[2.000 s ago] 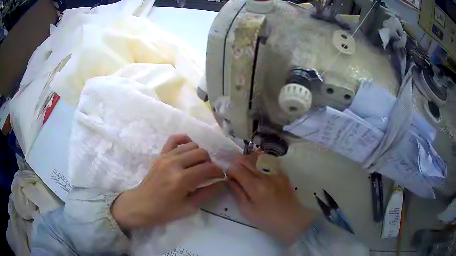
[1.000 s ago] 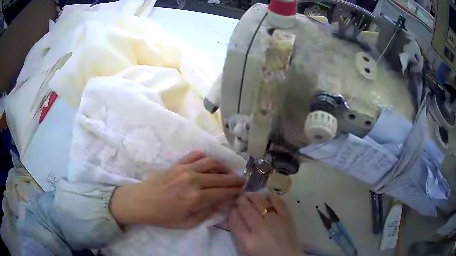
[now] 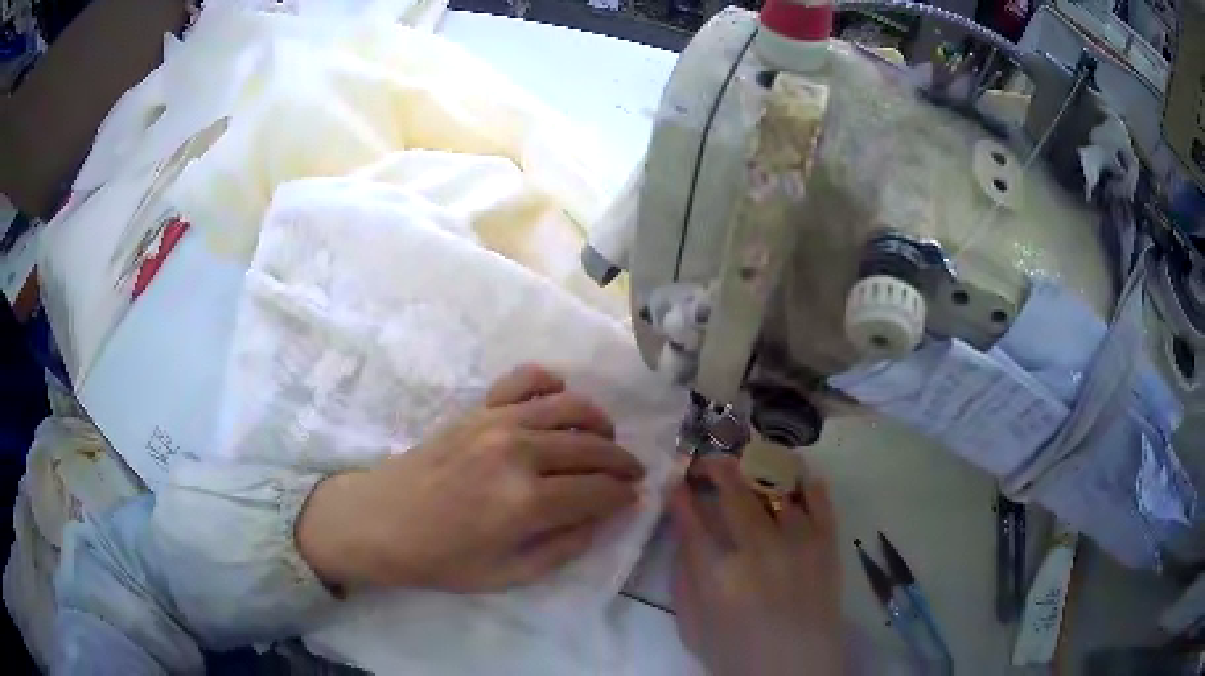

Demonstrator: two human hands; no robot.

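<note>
The white textured fabric (image 3: 364,337) lies left of the needle area, its right edge at the presser foot (image 3: 714,429) of the beige sewing machine (image 3: 740,198). My left hand (image 3: 482,495) lies flat on the fabric, fingers together and pointing at the foot, pressing rather than gripping it. My right hand (image 3: 760,568) is close in front of the foot, fingertips at the fabric's edge. Whether its fingers pinch the edge is hidden. Smoother cream fabric (image 3: 449,99) is heaped behind the white piece.
Blue-handled snips (image 3: 905,601), a dark slim tool (image 3: 1010,561) and a white labelled strip (image 3: 1045,601) lie on the bed at right. Written paper slips (image 3: 978,403) are tied around the machine head. A red mark (image 3: 160,258) shows at the left.
The view has shifted, so machine and fabric appear further right. My right hand has moved up closer beside the presser foot. My left hand stays on the fabric, now slightly back from the foot.
</note>
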